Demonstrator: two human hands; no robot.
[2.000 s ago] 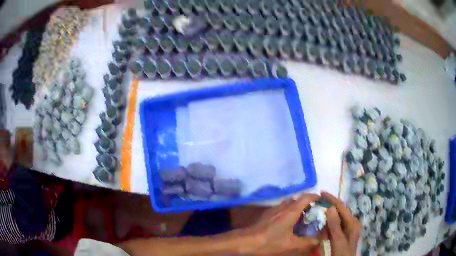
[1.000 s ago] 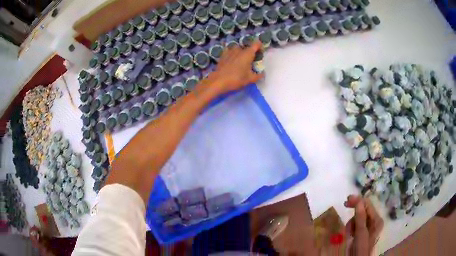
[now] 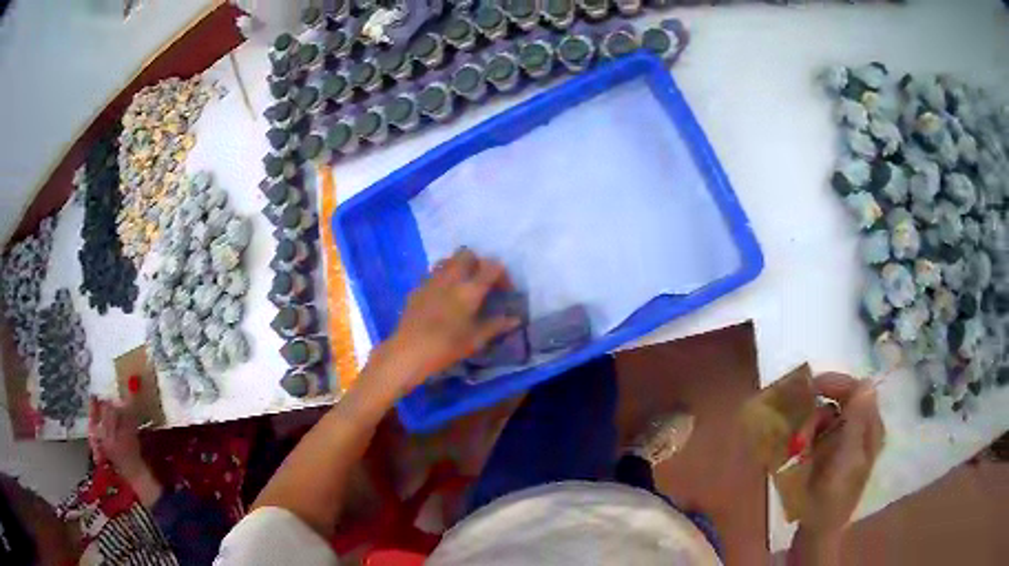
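Note:
My left hand (image 3: 454, 315) is inside the blue tray (image 3: 725, 166), with its fingers around a purple-grey body piece (image 3: 507, 313). Other body pieces lie under and beside the hand, one (image 3: 561, 328) to its right. My right hand (image 3: 841, 448) is at the table edge on the right, its fingers closed on a thin pale glue stick (image 3: 820, 430). The stick's lower end is over the brown glue board (image 3: 788, 391), beside a small red spot. The hand covers part of the board.
Rows of assembled figurines (image 3: 465, 80) stand behind and left of the tray. Whitish-grey head pieces (image 3: 918, 221) are heaped at right. Grey (image 3: 199, 287), yellow and dark heaps lie at left. Another person's hand (image 3: 122, 448) is at lower left.
My left hand has moved from the figurine rows down into the tray, onto the body pieces. My right hand now shows a stick at the glue board. The view has shifted.

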